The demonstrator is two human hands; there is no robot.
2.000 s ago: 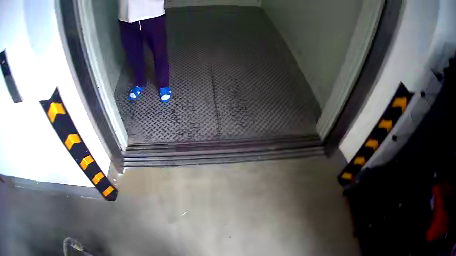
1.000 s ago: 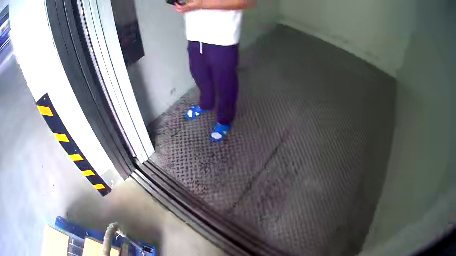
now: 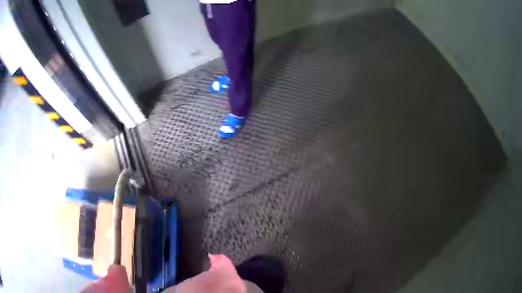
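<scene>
The platform trolley (image 3: 173, 237) stands at the lower left, its blue deck partly over the lift sill. Two brown-topped stacks (image 3: 104, 234) lie side by side on it, with a dark gap between them. The pale wrapped push handle (image 3: 118, 220) curves above the stacks. My left hand (image 3: 113, 280), pink and cut off by the bottom edge, closes around the handle's lower end. Another pink shape (image 3: 217, 277) shows at the bottom centre; whether it is my right hand or a sleeve is unclear, and its fingers cannot be made out.
A person in purple trousers (image 3: 236, 57) and blue-and-white slippers stands inside the lift near the left wall. The textured lift floor (image 3: 343, 171) spreads to the right. The door frame (image 3: 74, 74) and a black-and-yellow corner guard (image 3: 52, 115) are at the upper left. A dark rounded shape is at the bottom centre.
The view has moved into the lift and turned right. The trolley shows more fully, at the sill. Pink shapes have appeared at the bottom, one on the handle. The person appears higher in view.
</scene>
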